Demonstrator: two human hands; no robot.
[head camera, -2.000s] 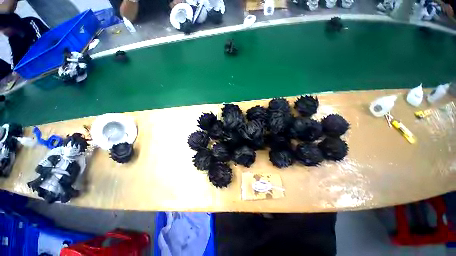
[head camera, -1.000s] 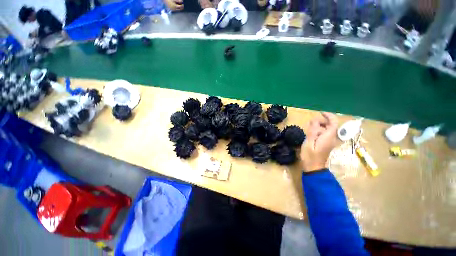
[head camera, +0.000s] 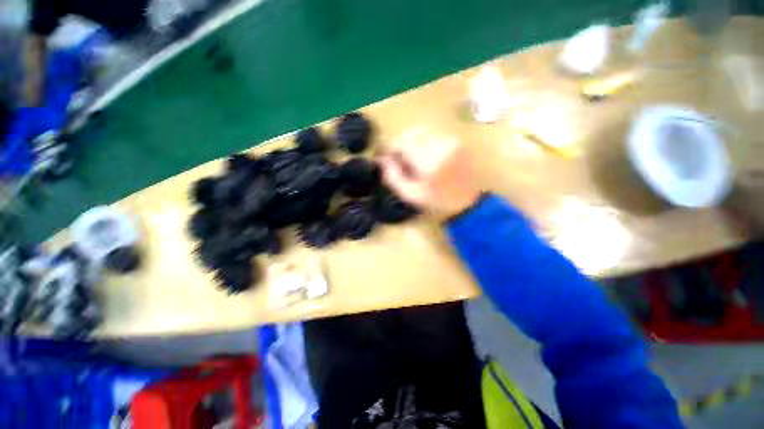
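Note:
Many black spiky hair pieces (head camera: 281, 188) lie heaped on the tan bench. My right hand (head camera: 427, 176), bare with a blue sleeve, is at the heap's right edge. Its fingertips meet a hair piece there; blur hides whether they grip it. My left hand is not in view. A small tan card (head camera: 297, 283) with whitish bits lies below the heap. A white hat (head camera: 683, 156) is at the far right, with a blurred brownish shape beside it that I cannot identify.
White glue bottles (head camera: 586, 49) and slim yellow items (head camera: 610, 84) are at the upper right. Another hat (head camera: 105, 232) and blurred figures (head camera: 63, 289) are at left. The green conveyor (head camera: 335, 59) runs behind the bench. A red stool (head camera: 197, 394) and blue bin are below.
The view has swung and tilted. My right hand came into view from the right and now reaches the heap's right edge. The white hat at far right has come into view.

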